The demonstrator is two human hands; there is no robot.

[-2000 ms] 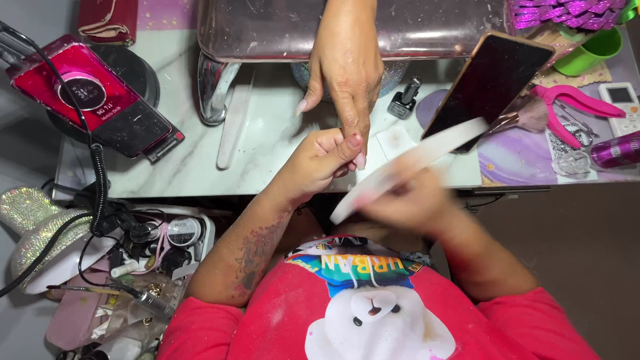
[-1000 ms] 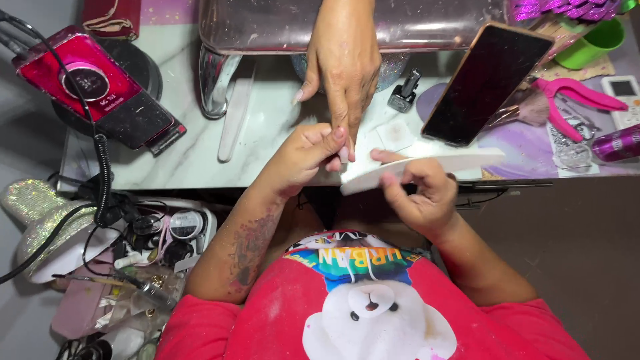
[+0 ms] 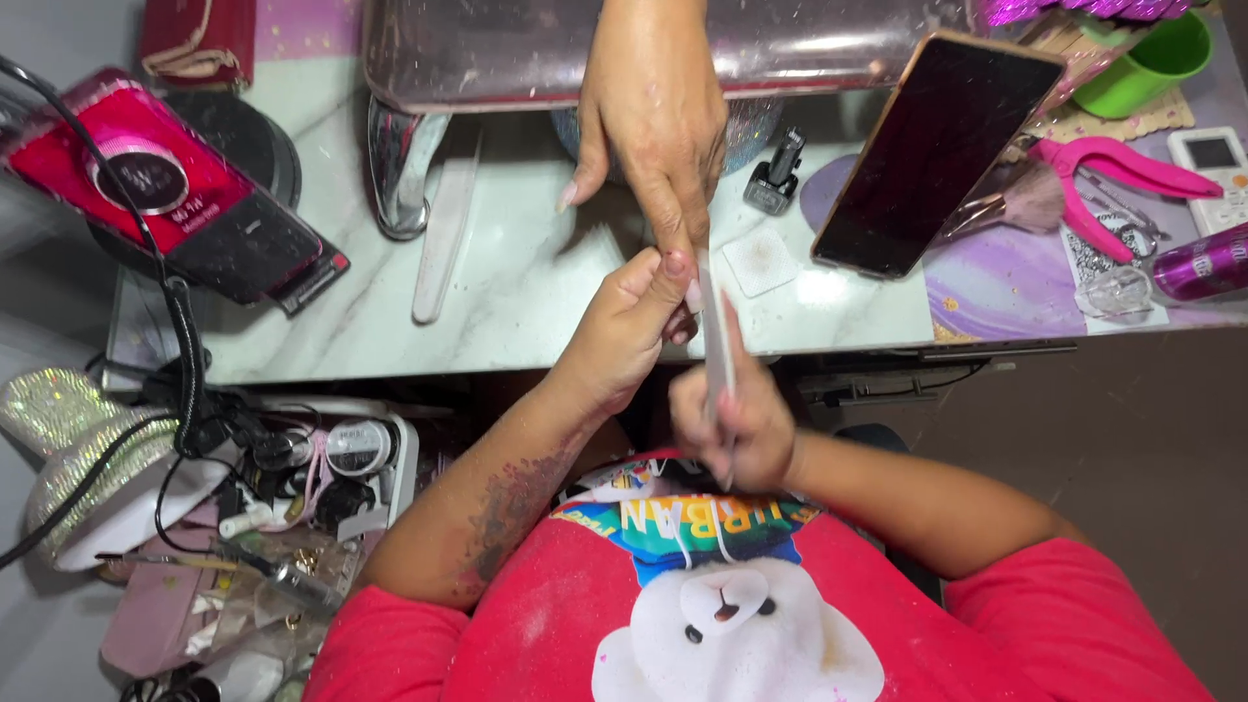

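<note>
My left hand pinches a fingertip of another person's hand, which reaches down from the top over the armrest. My right hand, slightly blurred, grips a pale nail file. The file stands nearly upright in the view, its upper end beside the held fingertip and its lower end by my palm. A second nail file lies on the marble-patterned table at the left. Right of the hands lie a small white pad and a dark nail polish bottle.
A padded armrest on a chrome leg spans the back. On the right are a leaning phone, pink nippers, a brush and a green cup. A pink device with cables stands left, above a crowded tray.
The file in my right hand has turned from slanting or lying out to the right to nearly upright. My left hand keeps its hold on the other person's finger.
</note>
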